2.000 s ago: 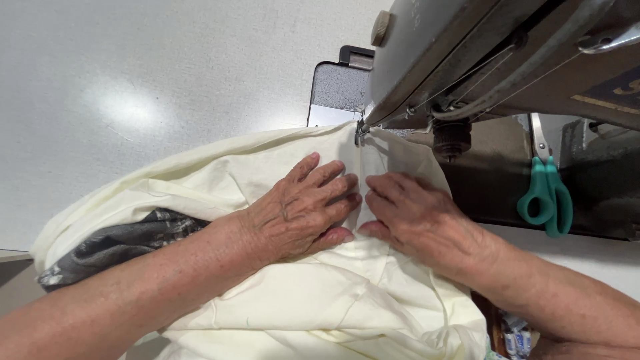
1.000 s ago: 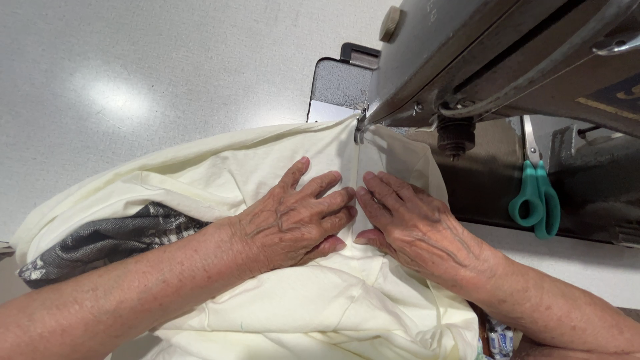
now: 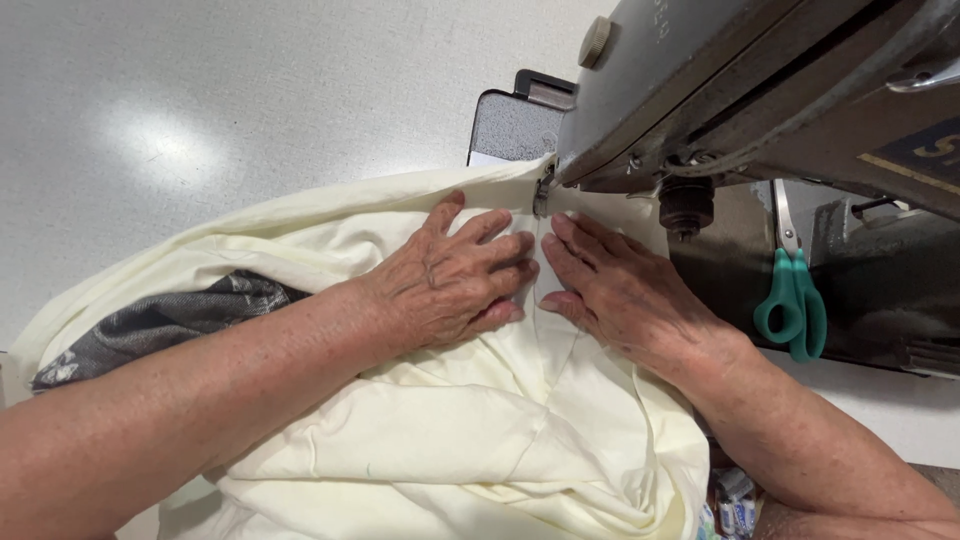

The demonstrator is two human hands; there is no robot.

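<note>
Pale yellow fabric (image 3: 450, 431) lies bunched over the table, one part running under the presser foot (image 3: 541, 196) of a sewing machine (image 3: 675, 97). My left hand (image 3: 465, 274) rests on the fabric, fingers spread, just left of a seam line below the foot. Across that line, my right hand (image 3: 611, 285) presses flat on the cloth, its fingertips close beneath the foot. Neither hand grips anything that I can see. Dark grey patterned fabric (image 3: 180, 319) shows among the yellow folds beside my left forearm. The needle tip is hidden.
Teal-handled scissors (image 3: 791, 300) lie on the machine bed right of my right hand. A grey speckled plate (image 3: 510, 127) sits behind the presser foot. The light table (image 3: 225, 97) extends to the left. Small wrapped items (image 3: 735, 506) show at the bottom right.
Both hands have moved up closer to the presser foot. The view has shifted slightly.
</note>
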